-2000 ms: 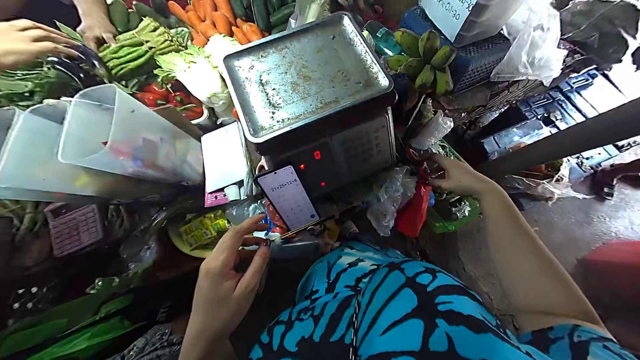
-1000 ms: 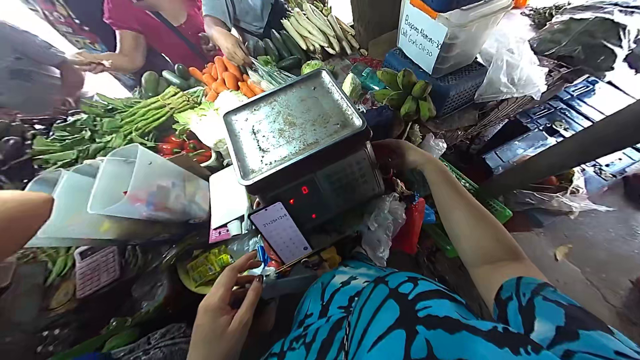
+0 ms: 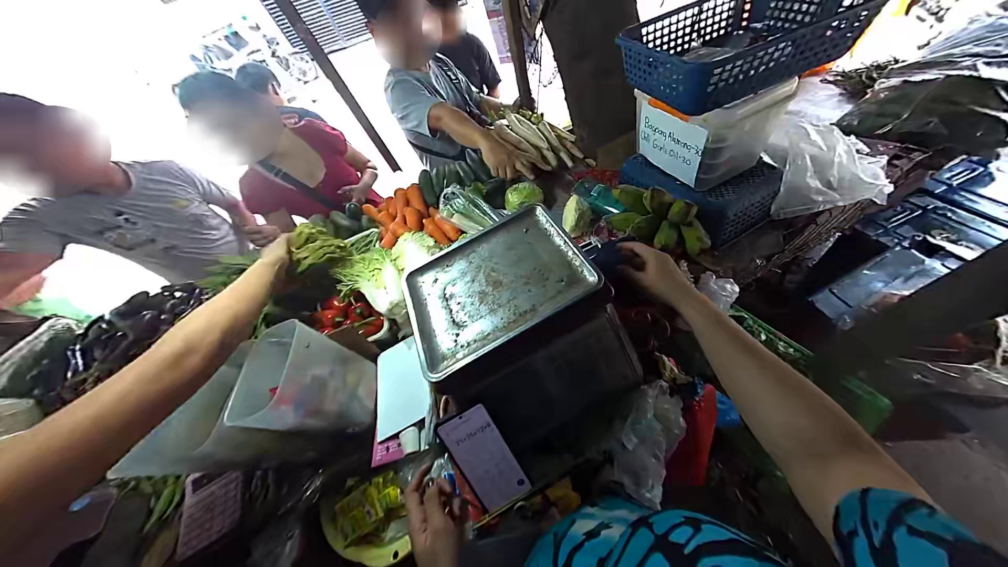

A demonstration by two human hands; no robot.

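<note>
My left hand [image 3: 435, 516] is low in the middle, beside the lower left edge of a phone [image 3: 484, 457] with a lit screen. Its fingers are bent near something small and blue; whether they hold it is unclear. The phone leans against the front of a weighing scale, whose metal tray [image 3: 504, 291] is bare and stained. My right hand [image 3: 650, 272] reaches to the scale's far right side and touches a dark item [image 3: 610, 256] there; its grip cannot be made out. Green saba-type bananas [image 3: 657, 216] lie just beyond that hand.
Another person's arm [image 3: 181, 354] crosses from the left, its hand at green vegetables [image 3: 319, 252]. Clear plastic containers [image 3: 299, 378], carrots [image 3: 409, 213], red peppers [image 3: 346, 313] and eggplants [image 3: 134, 323] lie left. Blue baskets [image 3: 740, 63] and a wooden post stand behind; several people face the stall.
My right hand has moved from the red bag beside the scale up to its far right side. The scale's red digits no longer show. Another person's arm now reaches in from the left.
</note>
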